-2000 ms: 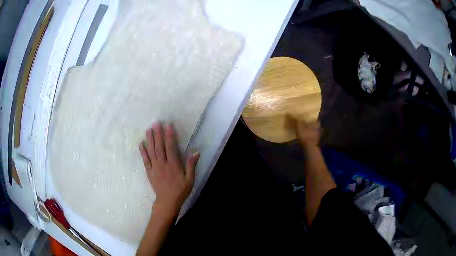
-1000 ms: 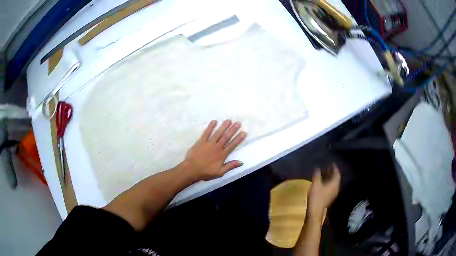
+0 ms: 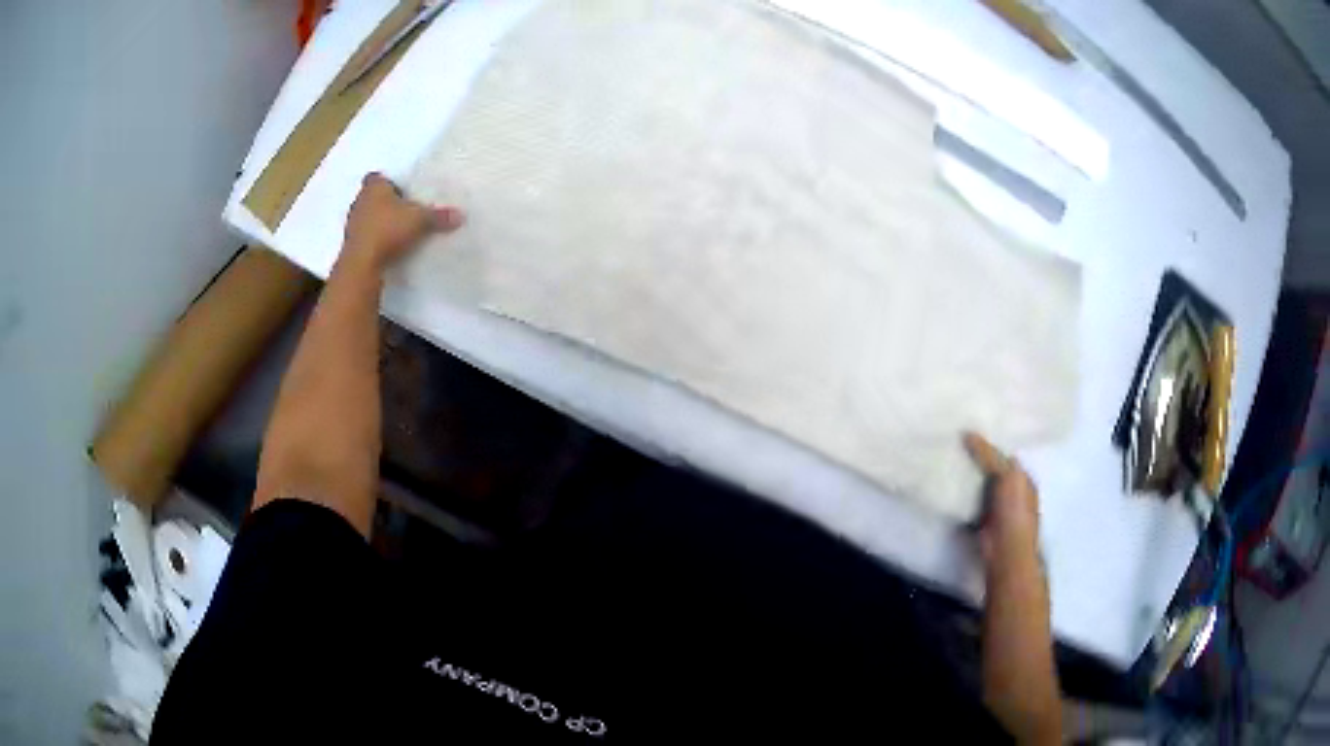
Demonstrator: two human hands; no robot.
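A large pale cream fabric panel [image 3: 729, 219] lies nearly flat on the white-covered table [image 3: 1087, 583], with its long straight edge near the table's front edge. My left hand [image 3: 397, 226] is at its left end, thumb over the fabric and fingers curled at the edge. My right hand [image 3: 1006, 496] pinches its near right corner, with one finger on top; the other fingers are partly hidden and blurred. A short grey metal ruler [image 3: 1002, 172] shows beside the panel's curved far edge.
The steam iron [image 3: 1179, 386] stands on its dark rest at the right, with blue hose beside it. Shears [image 3: 394, 44] lie on a brown strip [image 3: 314, 146] at the far left. A long metal ruler [image 3: 1167, 124] lies at the far right. A brown roll [image 3: 197, 379] is below the table's left edge.
My left hand has moved from the panel's middle to its left end. My right hand has come up from beside the round stool to the panel's right corner. The view has turned.
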